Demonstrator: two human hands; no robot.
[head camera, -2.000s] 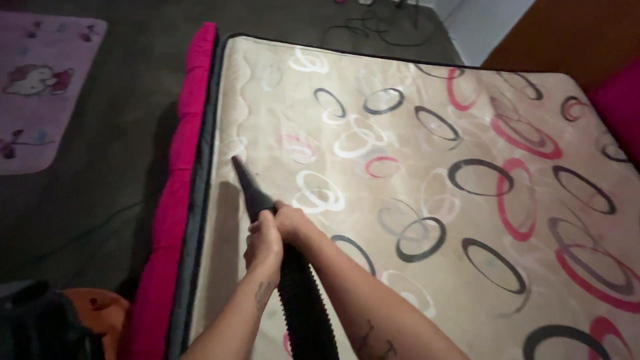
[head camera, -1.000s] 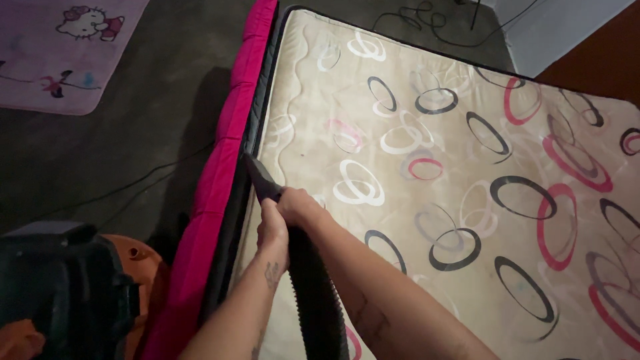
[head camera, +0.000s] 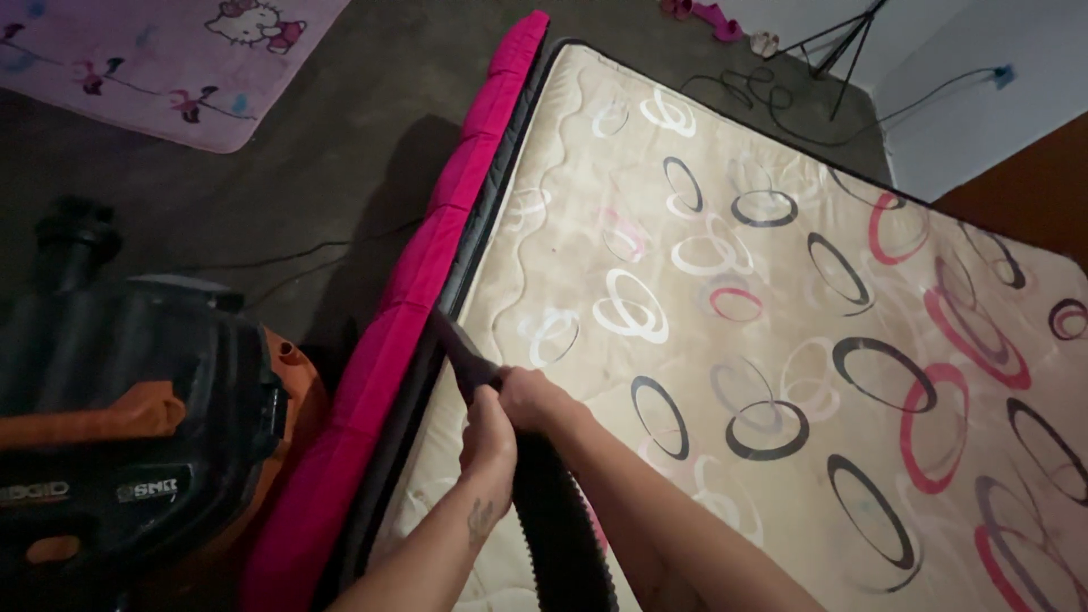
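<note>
A black vacuum crevice nozzle (head camera: 466, 353) on a ribbed black hose (head camera: 561, 527) is held in both hands. My left hand (head camera: 490, 438) wraps it from the left, and my right hand (head camera: 540, 399) grips it close by on the right. The nozzle's tip lies at the dark edge between the cream mattress (head camera: 586, 382) and the pink padded bed side (head camera: 416, 255). Dark, red, white and grey rings pattern the mattress top.
At lower left stands a black and orange RIDGID wet/dry vacuum (head camera: 195, 391). A pink rug (head camera: 153, 68) with a cartoon cat lies at upper left. Cables (head camera: 756, 89) and a black tripod stand (head camera: 837, 51) are beyond the mattress, near a white wall; thin cords cross the floor at left.
The nozzle tip has moved from the mattress top to its left edge, then nearer me along that edge. Both hands have kept hold. The view has shifted left, showing more of the vacuum.
</note>
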